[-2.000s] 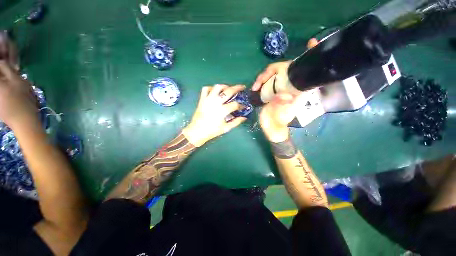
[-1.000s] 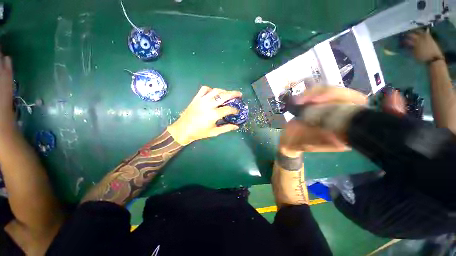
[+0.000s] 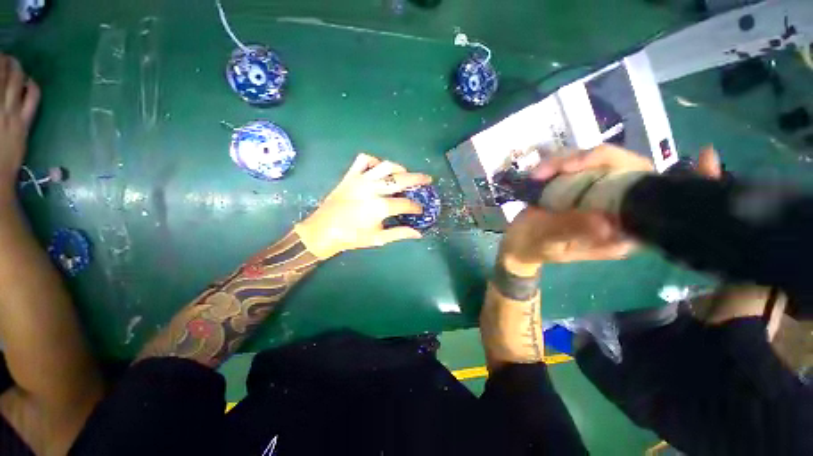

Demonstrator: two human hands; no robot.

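Note:
My left hand (image 3: 364, 207) rests on a blue-and-white round unit (image 3: 426, 207) on the green table, fingers around its left side. My right hand (image 3: 570, 209) is shut around a thick screwdriver (image 3: 695, 218), light at the grip and black behind. The tool lies nearly level, its dark front end (image 3: 526, 189) pointing left over the front of the white-grey screw feeder (image 3: 535, 134). The bit tip is too blurred to tell whether it touches the feeder.
Two round units (image 3: 257, 74) (image 3: 263, 150) lie at upper left, and a corded one (image 3: 474, 82) behind the feeder. Another unit (image 3: 69, 251) lies by a neighbour's arm (image 3: 40, 303) at left. A clear plastic bag (image 3: 602, 337) is at the front edge. A grey rail (image 3: 713, 40) is upper right.
The screwdriver has moved from over the left-hand unit to the feeder's front. My left hand stays on its unit. The neighbour's hand at upper right has left that spot.

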